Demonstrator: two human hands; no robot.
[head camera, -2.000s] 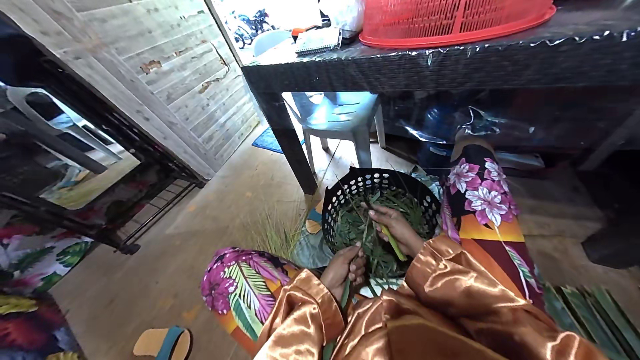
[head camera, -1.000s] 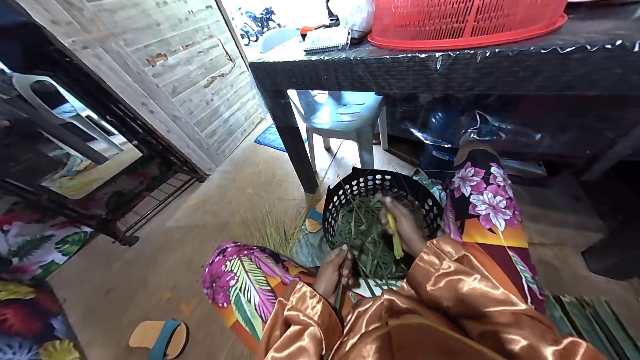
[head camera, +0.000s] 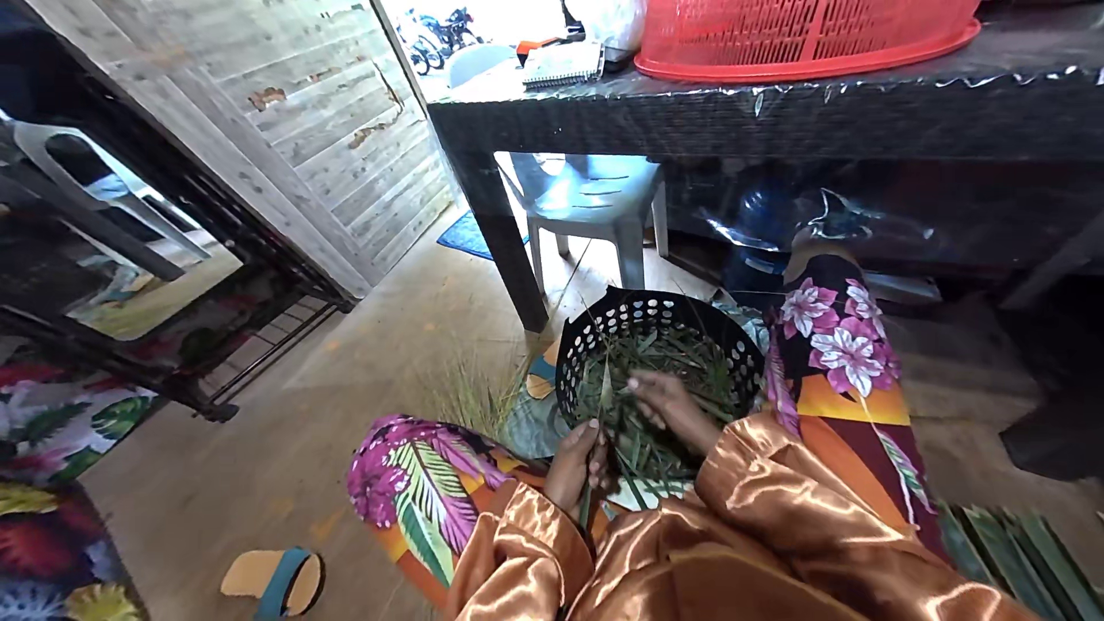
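Observation:
A black perforated plastic basket (head camera: 573, 345) stands on the floor between my knees, with narrow green leaf strips and scraps (head camera: 681, 354) inside. My left hand (head camera: 580, 466) is closed around a long green leaf strip (head camera: 606, 388), which rises from the fingers over the basket's near left part. My right hand (head camera: 673, 410) is to the right of that strip, above the leaves, its fingers bent and the fingertips close to the strip. Whether it holds anything is hard to see, as the palm is hidden. Shiny copper-coloured sleeves cover both forearms.
A dark table (head camera: 742, 116) bears a red plastic basket (head camera: 776, 43) and a spiral notebook (head camera: 562, 67). Behind its leg stands a plastic chair (head camera: 595, 194). Long green leaves (head camera: 1018, 552) lie at the lower right, a sandal (head camera: 272, 582) at the lower left. Thin strands (head camera: 474, 397) lie left of the basket.
The yellow-green object seen in my right hand in both earlier frames no longer shows. My right hand has moved toward the left hand since one second ago. The leaf strip now stands up from my left hand.

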